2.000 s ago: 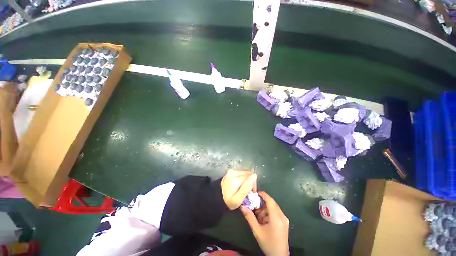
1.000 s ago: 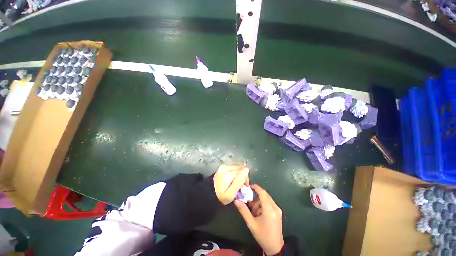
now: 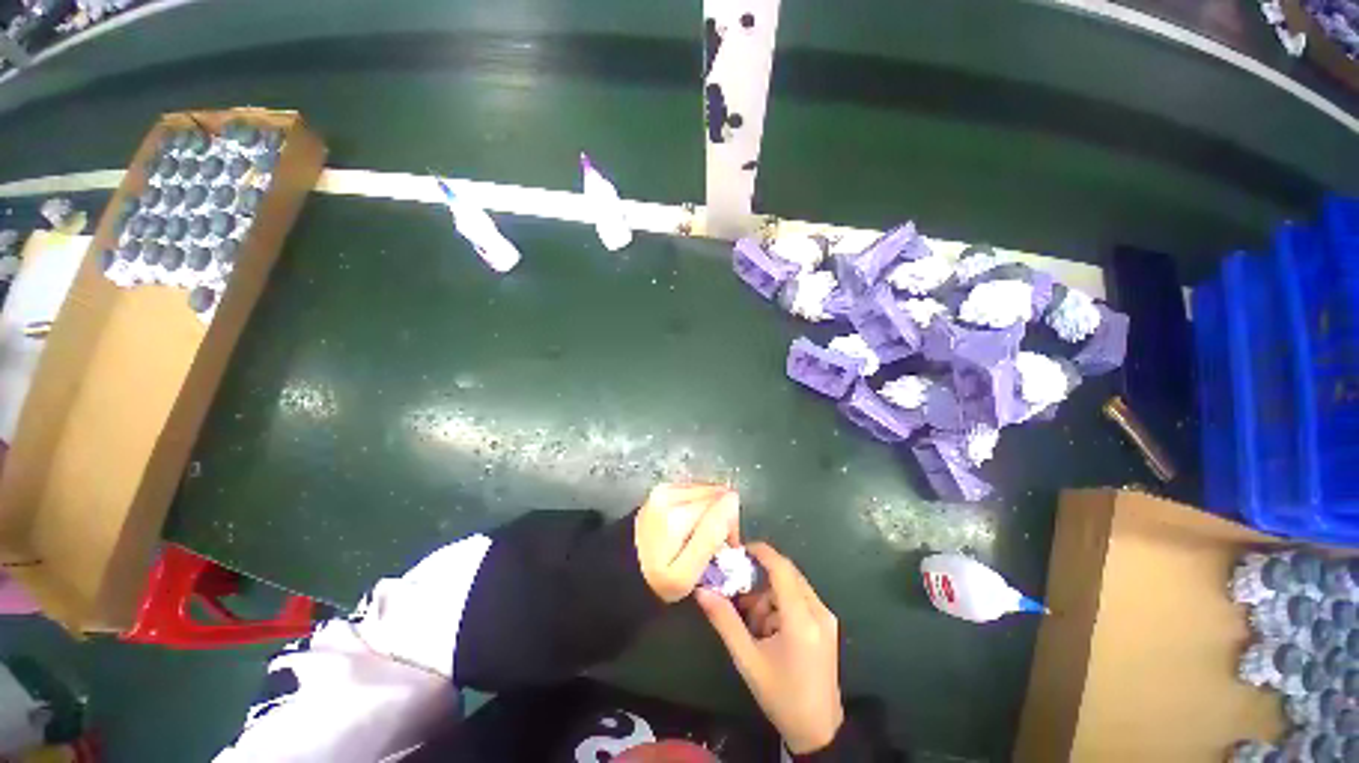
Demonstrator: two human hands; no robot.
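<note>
My left hand point(image 3: 686, 540) and my right hand point(image 3: 781, 644) meet near the bench's front edge. Both hold one small purple-and-white piece point(image 3: 730, 571) between their fingertips; the fingers hide part of it. A heap of part-joined pieces point(image 3: 954, 350), purple blocks with white lumps, lies at the right rear of the bench. A white glue bottle point(image 3: 970, 589) with a blue tip and red label lies right of my right hand. Two slim white bottles lie at the far edge, one with a blue tip point(image 3: 480, 230) and one with a purplish tip point(image 3: 605, 207).
A cardboard tray point(image 3: 112, 388) at left holds rows of white-and-grey pieces point(image 3: 194, 209). Another cardboard tray point(image 3: 1148, 611) at right holds similar pieces point(image 3: 1312, 641). Blue crates point(image 3: 1282, 388), a dark flat object point(image 3: 1151, 328) and a brown-gold stick point(image 3: 1140, 437) are at right. A red stool point(image 3: 209, 599) is below left.
The view has shifted, so the bench things sit further left and slightly higher than two seconds ago. Both hands still hold the small piece together, with little change in grip.
</note>
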